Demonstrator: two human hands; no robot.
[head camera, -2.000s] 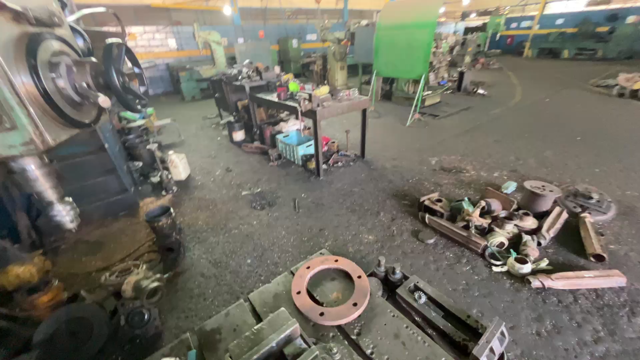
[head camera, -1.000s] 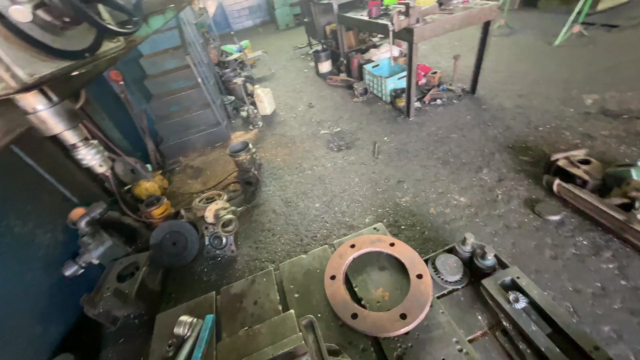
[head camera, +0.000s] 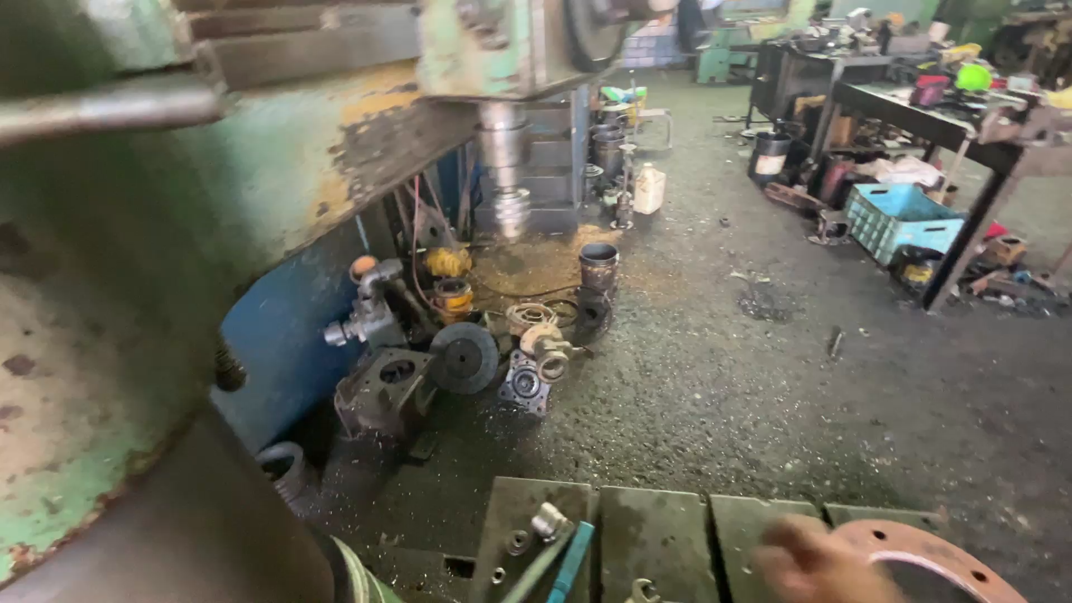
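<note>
My right hand (head camera: 825, 563) is blurred at the lower right, over the slotted metal machine table (head camera: 653, 536). It is at the left side of a reddish flat metal ring with bolt holes (head camera: 930, 548); whether it touches the ring or holds anything is unclear. My left hand is not in view. On the table's left part lie a metal-headed tool (head camera: 550, 521), a teal bar-like thing (head camera: 572, 561) and small round metal pieces (head camera: 517, 542). Another small metal piece (head camera: 643, 591) shows at the bottom edge. The drilling machine's spindle (head camera: 507, 176) hangs above the floor.
The machine's large green column (head camera: 109, 335) fills the left. Beyond the table, a grey disc (head camera: 463, 358), flanges (head camera: 526, 383) and castings (head camera: 385, 394) lie on the floor. A cluttered workbench (head camera: 913, 109) stands at the upper right, with a blue crate (head camera: 900, 222) under it.
The view has swung left toward the machine column. My right hand has come into view beside the reddish ring; no hand shows in the earlier frames.
</note>
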